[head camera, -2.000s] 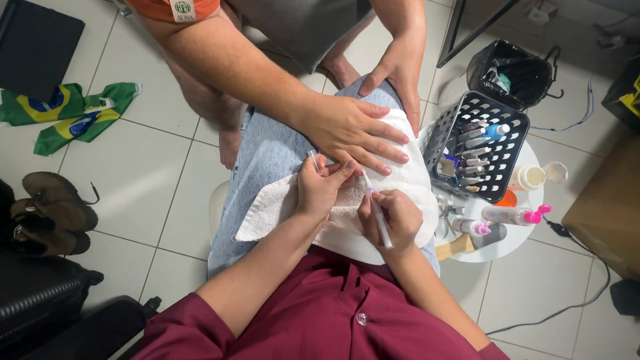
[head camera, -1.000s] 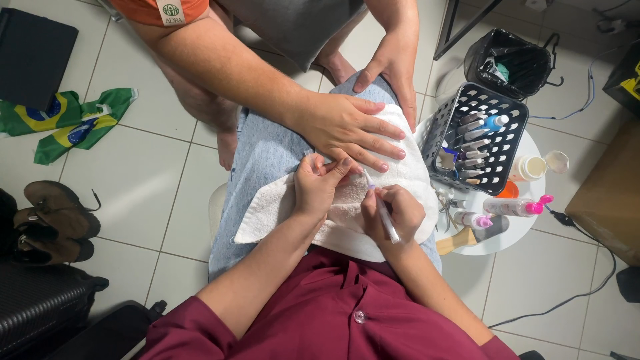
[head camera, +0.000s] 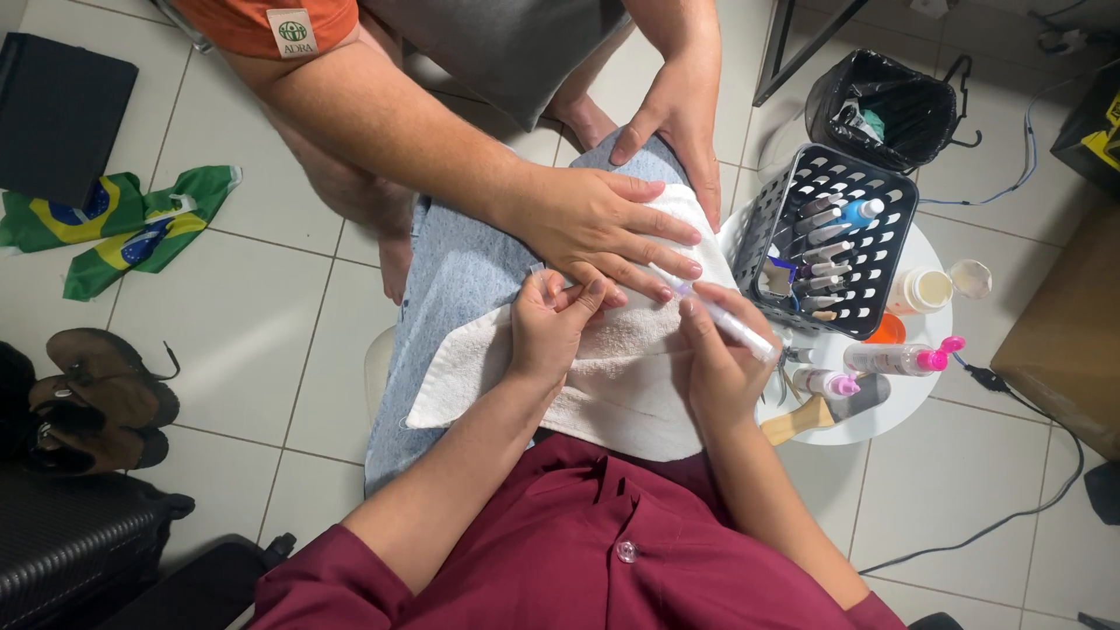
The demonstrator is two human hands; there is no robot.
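Note:
My left hand (head camera: 549, 337) pinches the little finger side of another person's hand (head camera: 604, 223), and a small clear piece (head camera: 539, 278) shows between my fingers; what it is I cannot tell. My right hand (head camera: 731, 354) grips a slim translucent pen-like tool (head camera: 742, 332), its purplish tip near that person's fingertips. The person's hand lies palm down, fingers spread, on a white towel (head camera: 639, 394). Under the towel is a blue-grey cloth-covered cushion or cloth (head camera: 455, 262) across the lap. The person's other hand (head camera: 678, 122) rests on its far edge.
At right, a white round table (head camera: 910, 420) holds a black perforated basket (head camera: 822, 245) of tubes, an open jar (head camera: 926, 290), pink-capped bottles (head camera: 888, 359) and a wooden-handled brush or file (head camera: 801, 422). Beyond stands a lined bin (head camera: 884, 109). A cable (head camera: 1006, 516) crosses the tiled floor.
The pen-like tool in my right hand has tilted, its rear end swinging outward to the right. My left hand stays at the other person's fingers.

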